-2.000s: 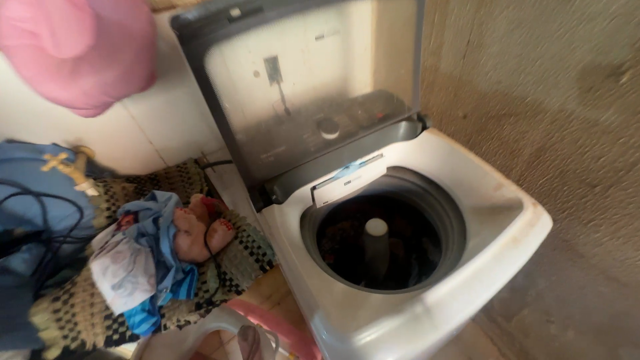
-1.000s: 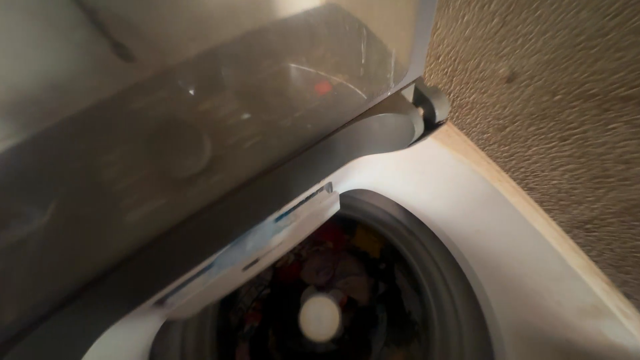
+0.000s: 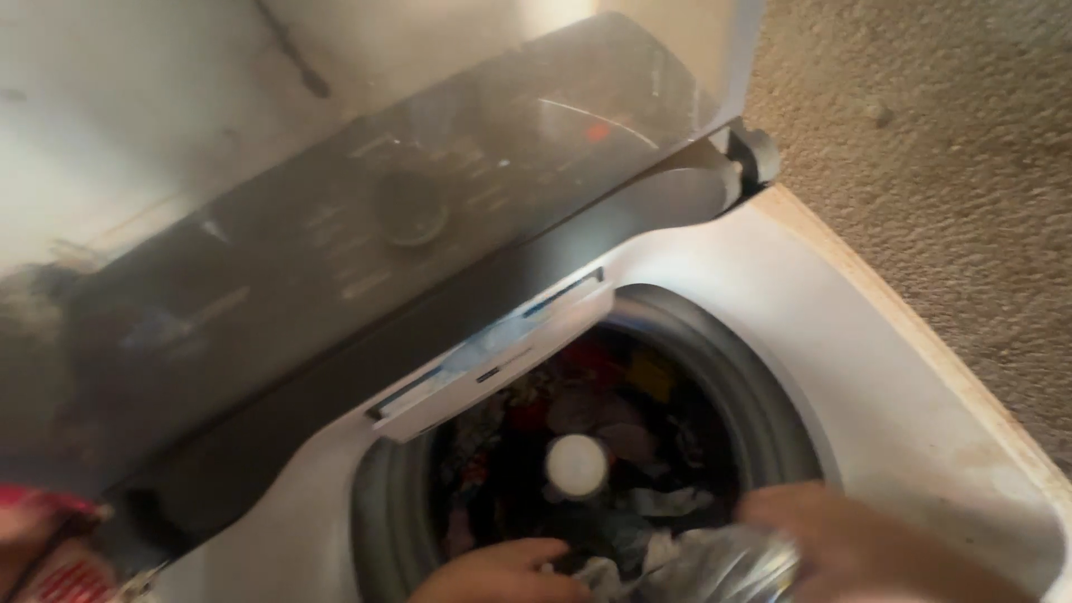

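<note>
My left hand point(image 3: 502, 574) is over the near side of the tub of a top-loading washing machine point(image 3: 879, 360), its fingers at the edge of a pale, wrinkled garment point(image 3: 712, 561). From the right, my blurred right hand point(image 3: 804, 528) reaches over the tub's rim and holds the other side of that garment. Dark, red and yellow clothes point(image 3: 603, 410) lie in the drum around the white top of the agitator point(image 3: 576, 466). Whether the left fingers are closed on the cloth cannot be told.
The see-through lid point(image 3: 402, 209) stands raised behind the tub. A white dispenser drawer point(image 3: 502, 360) with blue residue juts over the tub's back rim. A rough brown wall point(image 3: 938, 151) is at the right. Something red and white point(image 3: 67, 544) shows at the lower left.
Both hands have come into view over the tub, along with the pale garment. Since the oldest frame, the view has moved much closer to the machine.
</note>
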